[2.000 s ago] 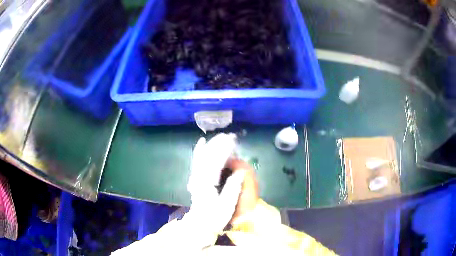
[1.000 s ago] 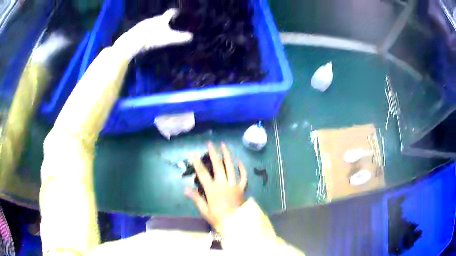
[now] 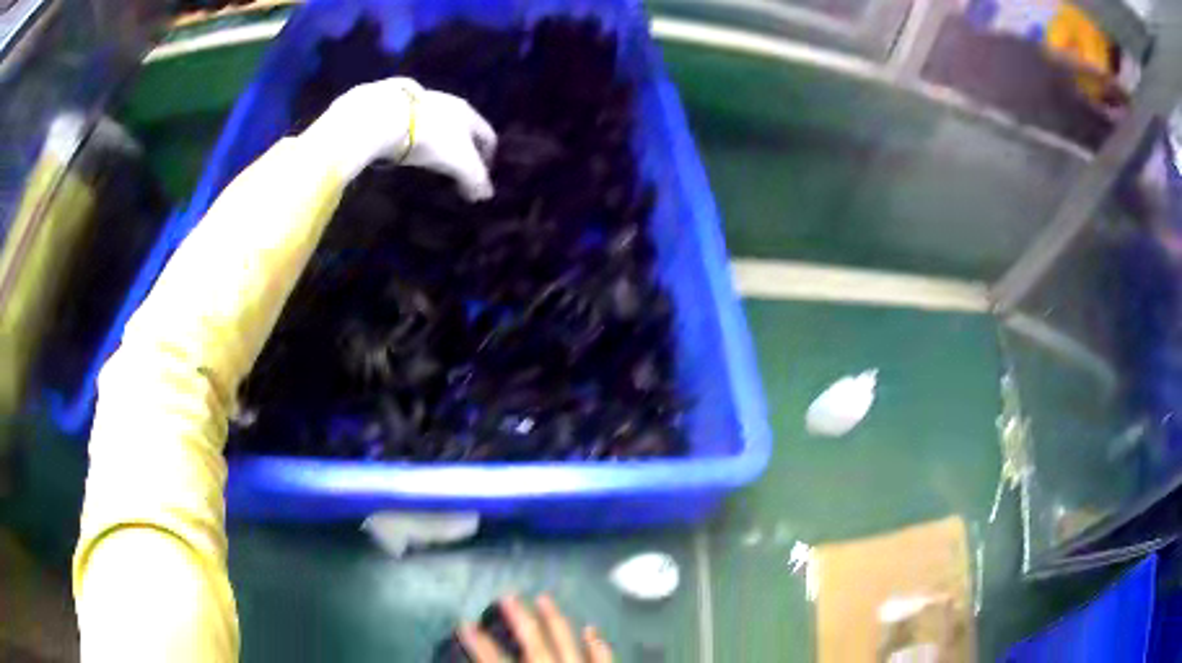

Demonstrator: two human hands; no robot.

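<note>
My left hand point(image 3: 447, 140), in a white glove, is inside the large blue bin point(image 3: 493, 482), over the heap of small black pieces point(image 3: 519, 298). Its fingers are curled down, and whether they hold a piece cannot be told. My bare right hand point(image 3: 538, 635) is at the bottom edge of the picture, partly cut off. Its fingers lie over a dark spiky piece point(image 3: 454, 648) on the green bench mat point(image 3: 324, 596).
A white glue bottle point(image 3: 646, 576) lies in front of the bin's right corner. Another white bottle point(image 3: 843, 404) is farther right. A cardboard sheet point(image 3: 849, 596) with white ovals is at lower right. A white paper label point(image 3: 421, 528) hangs on the bin front. A blue bin point(image 3: 1102, 622) shows at far right.
The hands have parted since the oldest frame, and my left hand has gone into the bin. The view has tilted up, so the bench things sit lower and my right hand is partly cut off.
</note>
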